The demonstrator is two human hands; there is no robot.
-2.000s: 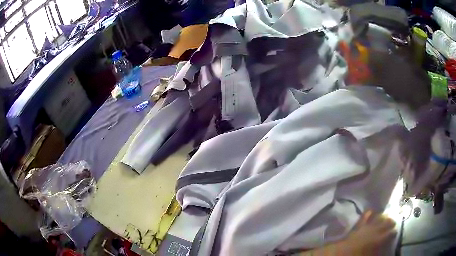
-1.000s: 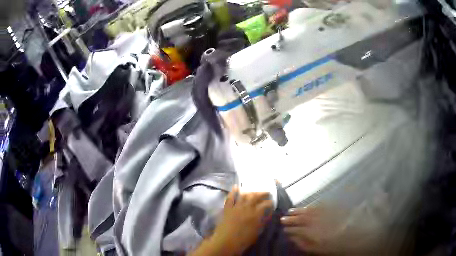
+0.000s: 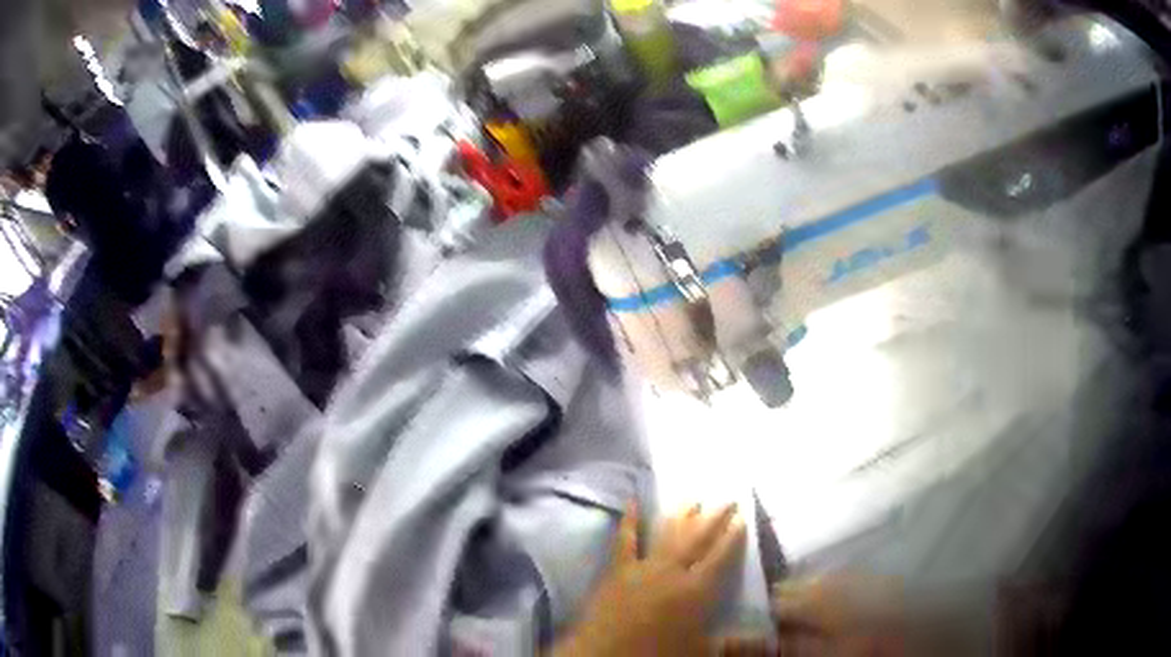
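Observation:
The light blue-grey garment piece (image 3: 398,475) lies in large folds left of and below the sewing machine (image 3: 822,231). The presser foot and needle bar (image 3: 706,375) stand in a bright glow above the cloth edge. My left hand (image 3: 661,578) lies on the cloth just below the needle area, fingers spread and pointing up. My right hand (image 3: 848,614) is blurred at the bottom, right of the left hand, near a dark strip of cloth; its fingertips and any hold are unclear.
Purple cloth (image 3: 584,263) hangs on the machine head's left. A ribbed grey cylinder (image 3: 771,379) is right of the needle. Grey and dark cloth heaps (image 3: 308,244) lie at the left. Red (image 3: 507,180) and green (image 3: 735,87) items sit behind the machine. A dark shape fills the right edge.
The view has swung from the cloth heap to the machine, then shifted slightly, so the machine appears further right. Both hands remain near the needle area; the right hand is now more blurred.

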